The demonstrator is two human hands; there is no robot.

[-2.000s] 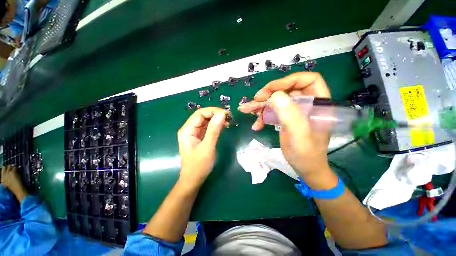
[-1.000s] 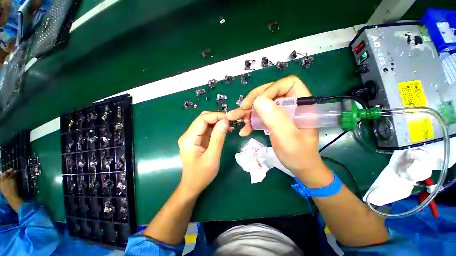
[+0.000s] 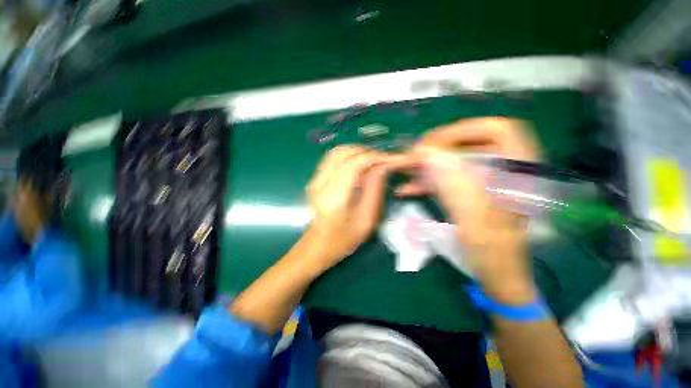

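The frame is strongly blurred. My right hand (image 3: 481, 197) holds the dispensing syringe (image 3: 526, 189), with pinkish fluid in its clear barrel and a green cap at its rear, to the right. My left hand (image 3: 345, 193) is beside it with fingers bent together; the fingertips of both hands meet or nearly meet. Any small part between them and the needle tip are hidden or too blurred to see. A crumpled white wiping paper (image 3: 411, 236) with pinkish stains lies below my hands. Blurred small parts (image 3: 326, 135) lie on the green bench beyond my hands.
A black parts tray (image 3: 168, 204) stands at the left. A white rail (image 3: 303, 98) crosses the bench behind the parts. The grey dispenser box (image 3: 658, 129) is at the right, with white cloth (image 3: 606, 314) and a red tool (image 3: 648, 356) below it. Another person's blue sleeve (image 3: 45, 265) is far left.
The whole view has shifted and blurred. Both hands appear farther right, close together, with the syringe still in my right hand. The tray also appears farther right and higher.
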